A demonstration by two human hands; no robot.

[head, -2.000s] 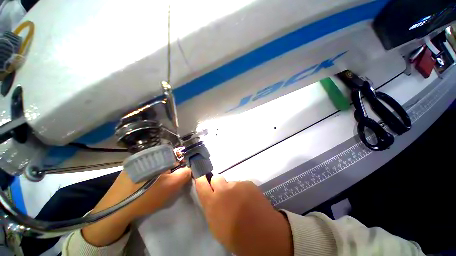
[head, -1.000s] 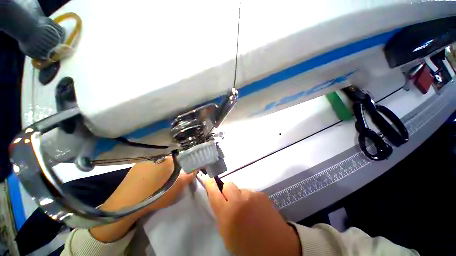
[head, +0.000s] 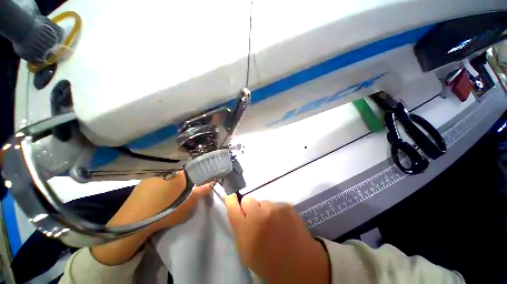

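Note:
A light grey garment piece (head: pixel 194 249) runs from the bottom edge up to the needle area of the white sewing machine (head: pixel 167 72). My left hand (head: pixel 161 205) lies on its left side, partly behind the curved metal guard, with fingertips hidden under the tension dial (head: pixel 208 166). My right hand (head: pixel 275 236) is closed at the cloth's right edge just below the grey block-shaped fitting (head: pixel 233 180). A short piece of black tape (head: pixel 240 201) shows at its fingertips. The needle and presser foot are hidden.
Black-handled scissors (head: pixel 408 138) and a green bar (head: pixel 368 115) lie right under the arm. Ruler tape (head: pixel 356 194) follows the table's front edge. A red item (head: pixel 460 86) is at the far right. The curved metal guard (head: pixel 50 213) is at the left. Dark cloth (head: pixel 72 222) lies left.
The view has shifted, so the machine head sits differently in the picture. Both hands stay at the needle area. The grey cloth near my right hand looks slightly more folded.

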